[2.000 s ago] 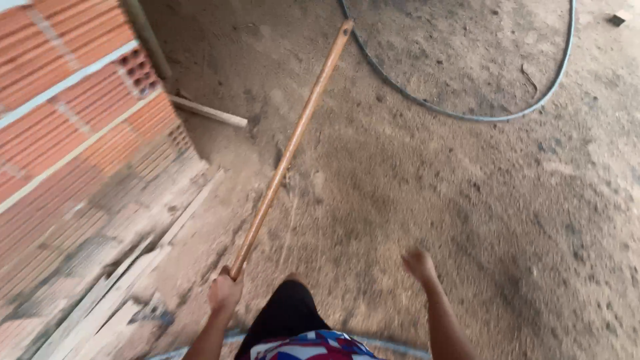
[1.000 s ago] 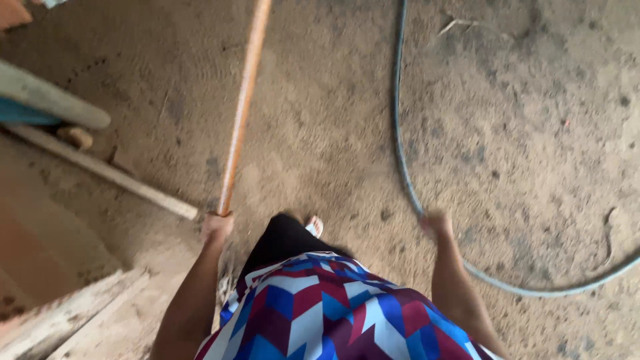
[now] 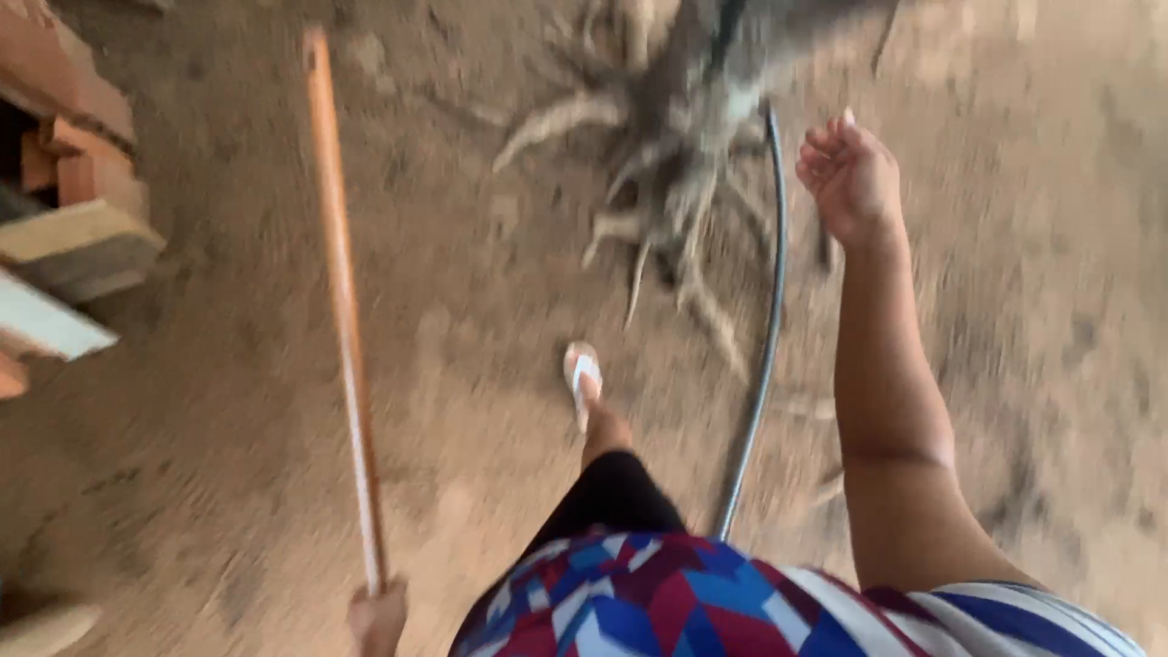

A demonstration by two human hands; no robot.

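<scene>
My left hand [image 3: 379,613], low at the left, is closed around a long wooden pole [image 3: 342,301]. The pole points away from me, and a hole shows near its far tip. What lies at the pole's near end, past my hand, is out of view. My right hand [image 3: 849,178] is raised at the upper right with its fingers loosely curled and nothing in it. Beneath and left of that hand, a grey hose [image 3: 776,301] runs over the dirt ground.
A tree base with spreading roots [image 3: 675,173] stands ahead at the top centre. At the left edge are broken bricks [image 3: 96,178], a wooden block [image 3: 87,246] and a pale board [image 3: 50,315]. My sandalled foot [image 3: 582,370] is on bare dirt.
The view has moved across the ground; the tree base now shows ahead. My right arm has swung forward and up. The pole stays in my left hand throughout.
</scene>
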